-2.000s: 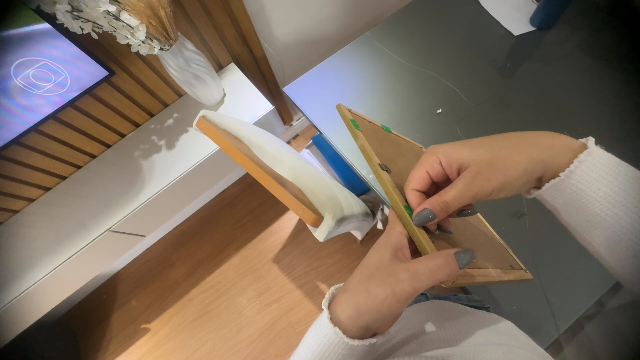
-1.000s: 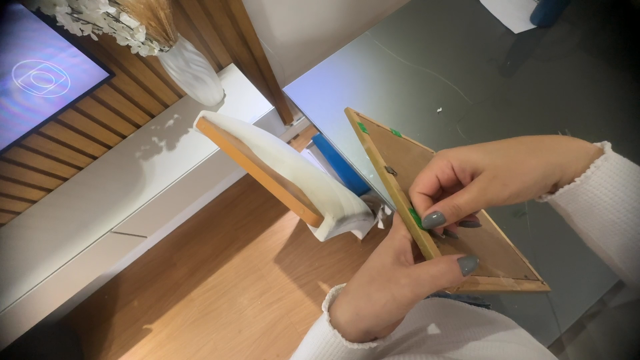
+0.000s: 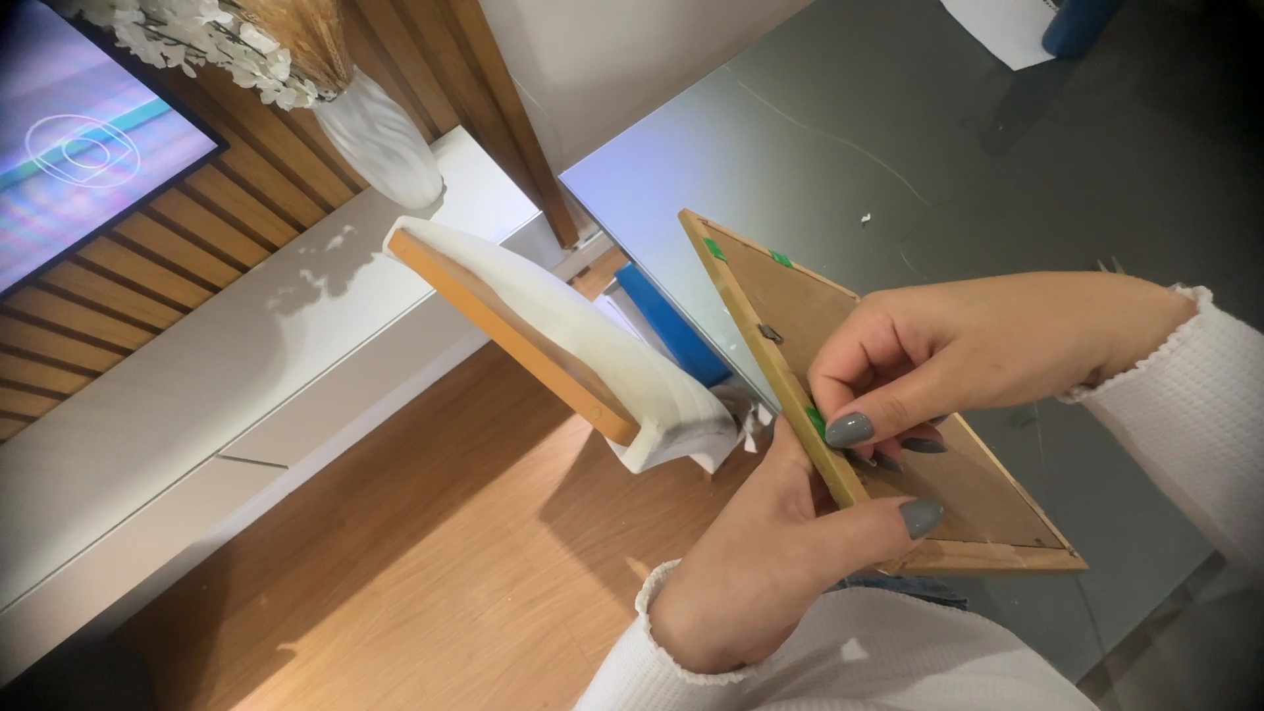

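Observation:
A wooden picture frame (image 3: pixel 729 296) is tilted over the table's edge, its brown backing board (image 3: pixel 805 291) facing me. My left hand (image 3: pixel 780 553) grips its lower edge, with the thumb over the backing side. The fingers of my right hand (image 3: pixel 948 355) pinch at a piece of green tape (image 3: pixel 816 423) on the frame's near side; the fingertips partly hide it. More green tape (image 3: pixel 714 249) sits near the top corner, and a small metal hanger (image 3: pixel 770 334) is fixed along the same side.
A glossy dark table (image 3: pixel 839 128) lies beyond the frame, with white paper (image 3: pixel 1002 30) and a blue cylindrical object (image 3: pixel 1081 25). A chair (image 3: pixel 513 331) with white covering stands left of it. A white vase (image 3: pixel 380 143) stands on a white console (image 3: pixel 296 286) near a screen (image 3: pixel 89 138).
The picture frame and both hands have shifted slightly between the earlier frames and now. My right fingers stay at the green tape and my left hand keeps its grip.

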